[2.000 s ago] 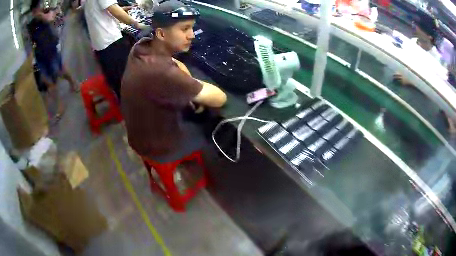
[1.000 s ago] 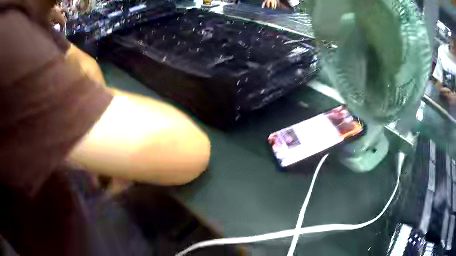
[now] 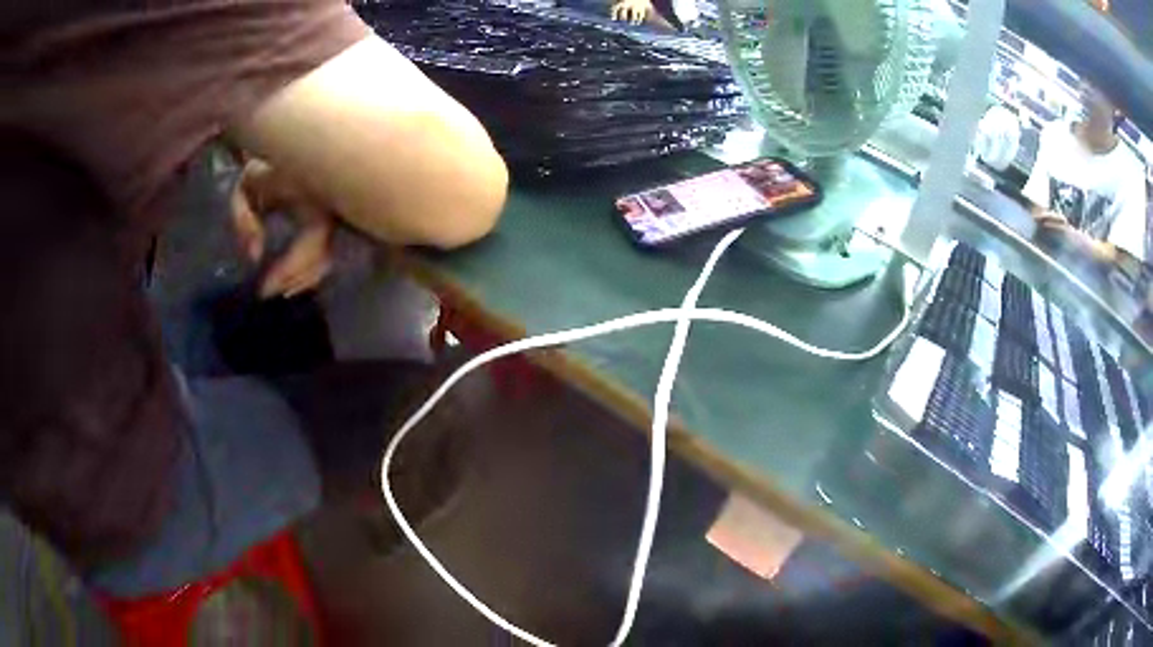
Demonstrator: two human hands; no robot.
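Neither of my hands is in the picture. Nearest in front of me, a smartphone [image 3: 718,202] with a lit screen lies on the dark green bench [image 3: 556,272] beside the base of a pale green desk fan [image 3: 816,76]. A white cable [image 3: 660,417] runs from near the phone, crosses another white stretch of cable and loops down past the bench edge. At the right, rows of stacked black units [image 3: 1012,367] with pale stripes stand on the bench.
A seated person's bare forearm and elbow [image 3: 392,152] rest at the bench's left edge, above a red stool [image 3: 240,594]. A large shiny black pile [image 3: 569,76] stands behind. A pinkish tag [image 3: 754,535] is on the bench edge. Another person [image 3: 1100,177] is across, at the right.
My view has moved in close to the seated person, the phone and the fan. Since the last earlier frame it has swung, showing more of the black units and the bench edge.
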